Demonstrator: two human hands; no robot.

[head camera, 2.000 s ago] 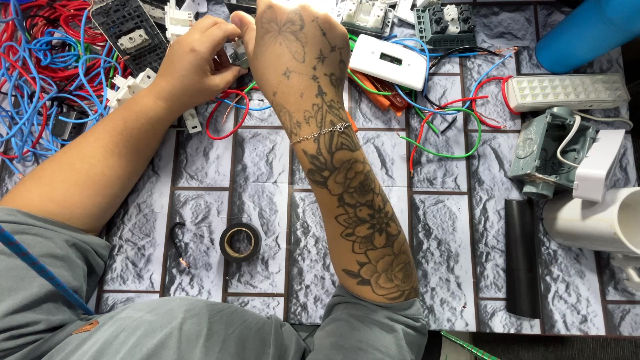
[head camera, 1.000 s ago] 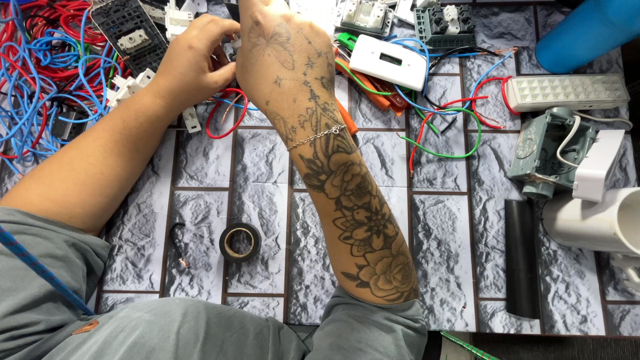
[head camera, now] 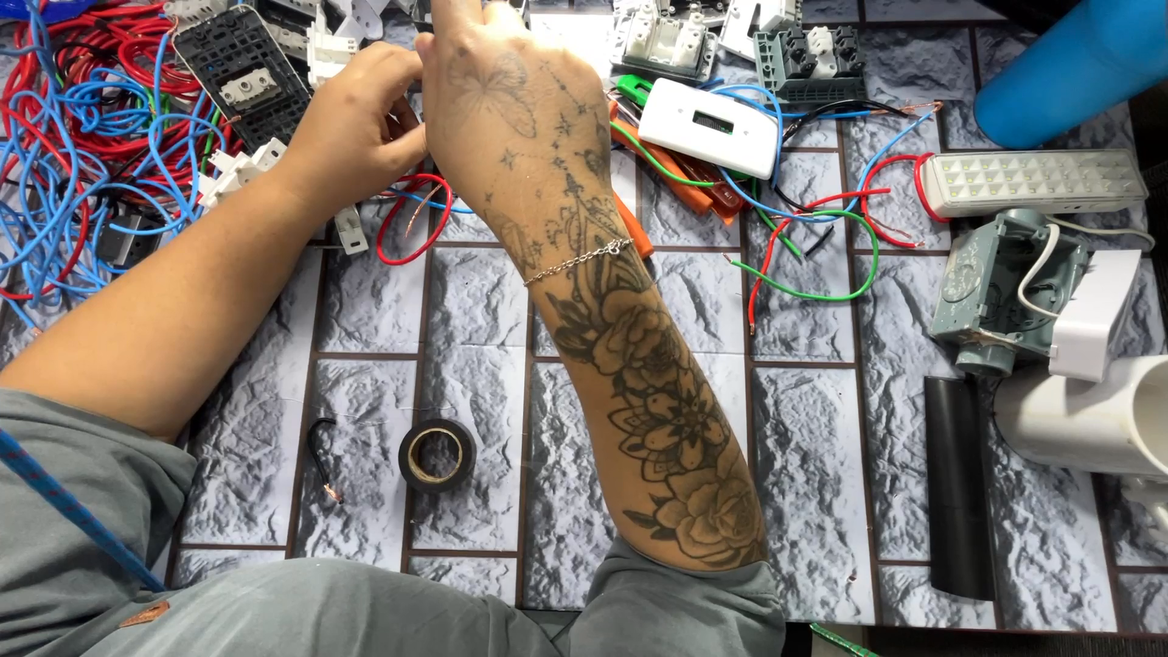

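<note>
My left hand (head camera: pixel 365 123) is at the upper left of the head view, thumb and fingers bent toward my right hand (head camera: pixel 516 100), which reaches up to the top edge. The right fingers are cut off by the frame and what they touch is hidden. Whether the left fingertips pinch something cannot be seen. Just below the hands lies a loop of red wire (head camera: pixel 381 239) with blue wire beside it. White switch modules (head camera: pixel 330 57) and a dark mounting frame (head camera: pixel 242 73) lie left of my left hand. A white cover plate (head camera: pixel 710 128) rests on orange-handled tools right of my right hand.
Tangled red and blue wires (head camera: pixel 109 119) fill the upper left. Black electrical tape (head camera: pixel 437 455) and a short black wire (head camera: pixel 318 452) lie below the hands. On the right are a blue cylinder (head camera: pixel 1072 73), an LED lamp (head camera: pixel 1031 181), a grey junction box (head camera: pixel 981 292), a black tube (head camera: pixel 956 488) and white pipe (head camera: pixel 1086 411).
Since the oldest frame, my right hand has shifted slightly up and its fingers have passed out of view at the top. My left hand stays in nearly the same place.
</note>
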